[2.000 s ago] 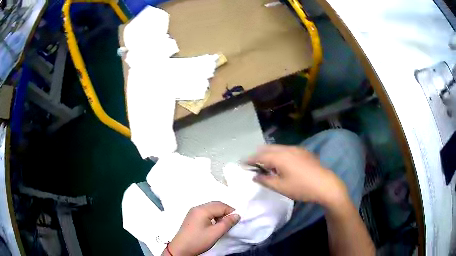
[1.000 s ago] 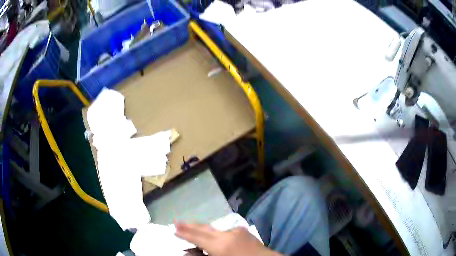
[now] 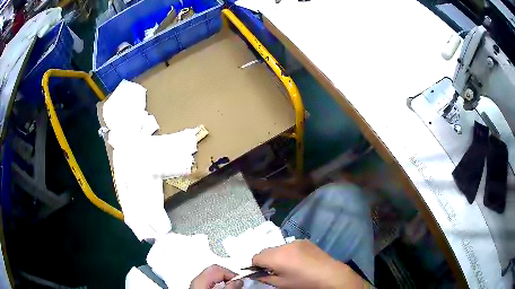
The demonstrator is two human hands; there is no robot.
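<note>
White garment pieces (image 3: 180, 257) lie over my lap and run up onto the brown board of the cart (image 3: 226, 101). My left hand (image 3: 213, 277) is at the bottom edge, partly cut off, pinching an edge of white cloth. My right hand (image 3: 302, 264) is just right of it, fingers closed around small dark thread snips (image 3: 261, 272), whose blades point left toward my left fingertips. The hands nearly touch. Thread ends are too fine to see. A grey-green textured sheet (image 3: 217, 211) lies between lap and cart.
Yellow tube handles (image 3: 63, 141) flank the cart. A blue crate (image 3: 161, 36) with scraps stands at its far end. Tan-yellow pieces (image 3: 179, 184) stick out beside the white cloth. On the right, a white table (image 3: 361, 62) holds a sewing machine (image 3: 480, 79) and dark strips (image 3: 496, 175).
The head view has swung up and right, showing the crate and sewing machine. My right hand moved out over the cloth, then came back beside my left hand, near the bottom edge.
</note>
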